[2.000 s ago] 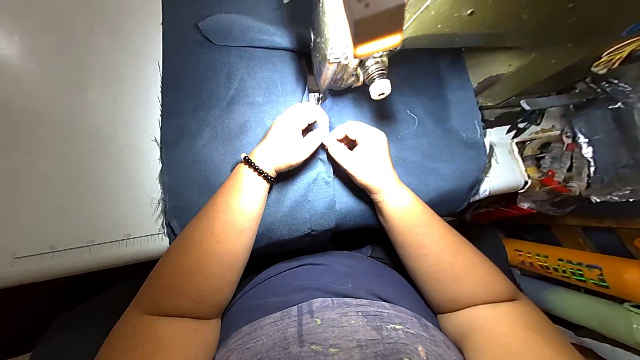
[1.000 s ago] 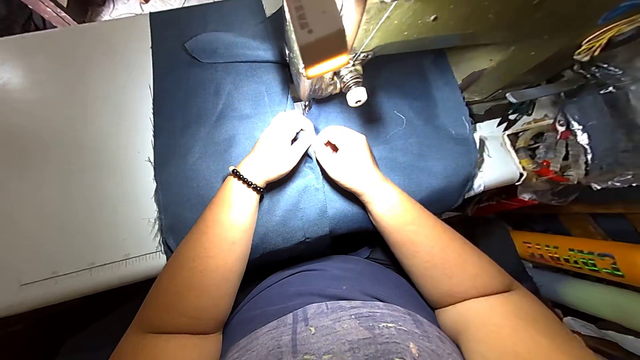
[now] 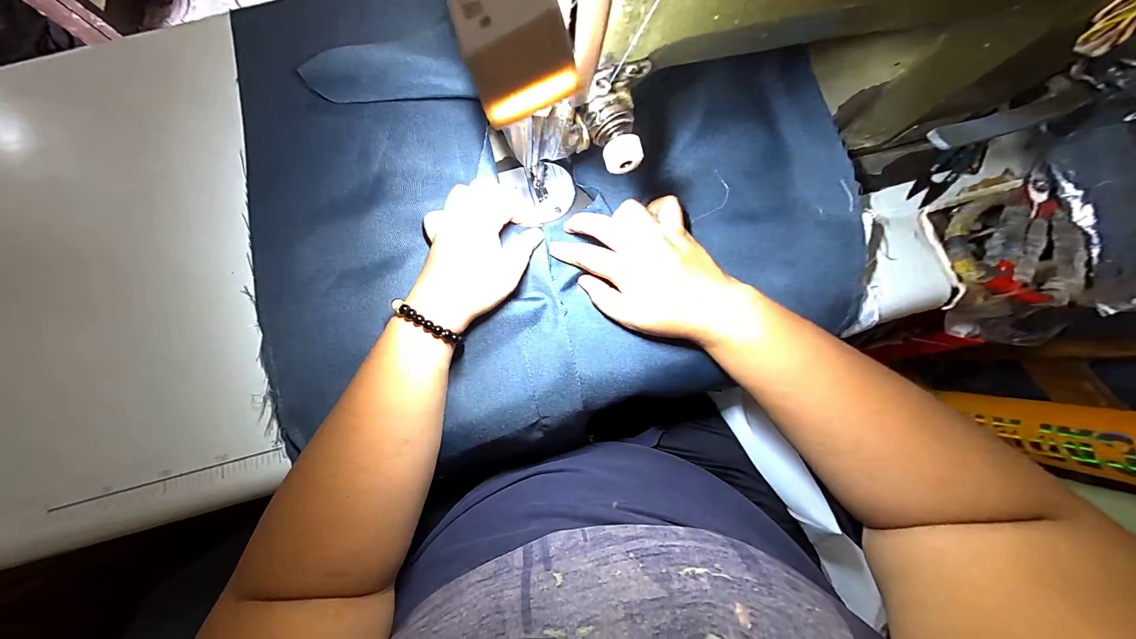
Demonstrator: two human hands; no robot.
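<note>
Dark blue woven fabric [image 3: 355,222] with a frayed left edge lies across the sewing machine bed, a stitched seam running down its middle. At the top centre are the sewing machine head [image 3: 515,53], its lit lamp, and the presser foot [image 3: 540,182] over a bright round metal plate. My left hand [image 3: 479,248], with a black bead bracelet [image 3: 428,323] at the wrist, pinches the fabric just below and left of the foot. My right hand [image 3: 648,271] rests on the fabric to the right of the seam, fingers spread and pointing toward the foot.
A white table top [image 3: 115,266] with a printed ruler scale is at the left. To the right are a cluttered holder of small tools and plastic bags [image 3: 1021,240], black scissors or snips [image 3: 950,173], and an orange object bearing writing [image 3: 1047,435]. A loose thread lies on the fabric.
My right hand has gone from a closed pinch beside my left hand to spread fingers lying on the fabric. The round plate under the foot now shows. The view has shifted.
</note>
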